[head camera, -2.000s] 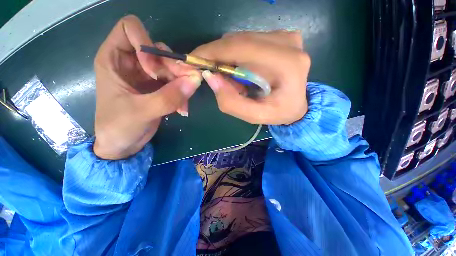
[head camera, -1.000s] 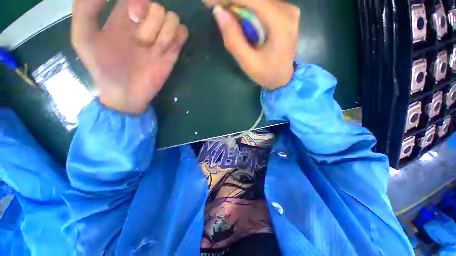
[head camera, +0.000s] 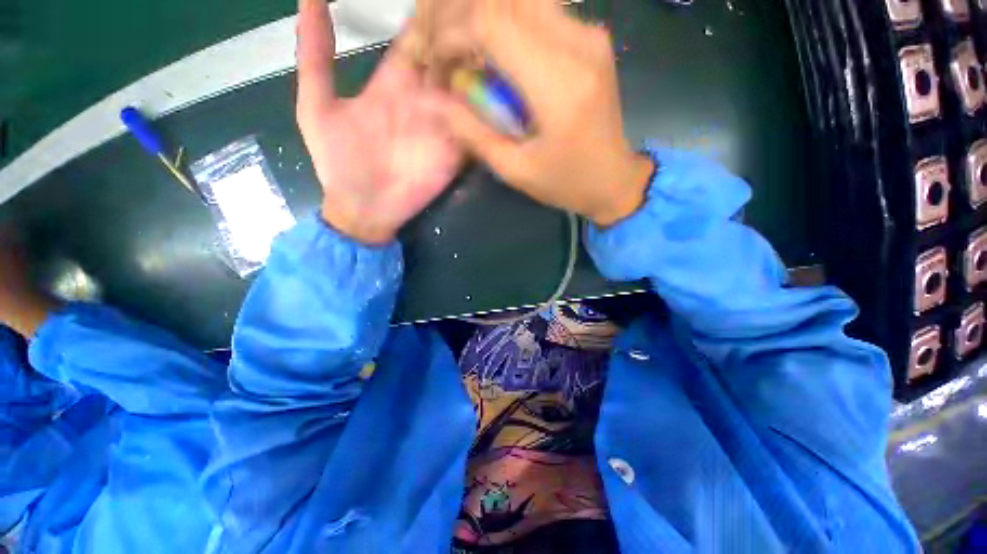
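Note:
My right hand (head camera: 557, 119) is blurred and closed around the vacuum pen (head camera: 492, 100), whose blue grip and yellow-gold collar show. Its tip is hidden or blurred. A pale cord (head camera: 571, 249) runs from under my right hand down to the bench edge. My left hand (head camera: 379, 141) is held palm up with the fingers spread, its fingertips partly behind my right hand. The two hands overlap near the top of the picture. I cannot tell whether anything small lies between them.
A clear zip bag (head camera: 247, 206) with a white label lies left of my hands. A blue-handled screwdriver (head camera: 146, 130) lies beside it. Black trays (head camera: 866, 141) with rose-gold watch cases stand at the right. Another person's blue sleeve (head camera: 119, 357) and blurred hand are at the left.
Since a second ago, my left hand has opened and come together with my right hand. The view has shifted, so the screwdriver and the neighbour's arm show more fully.

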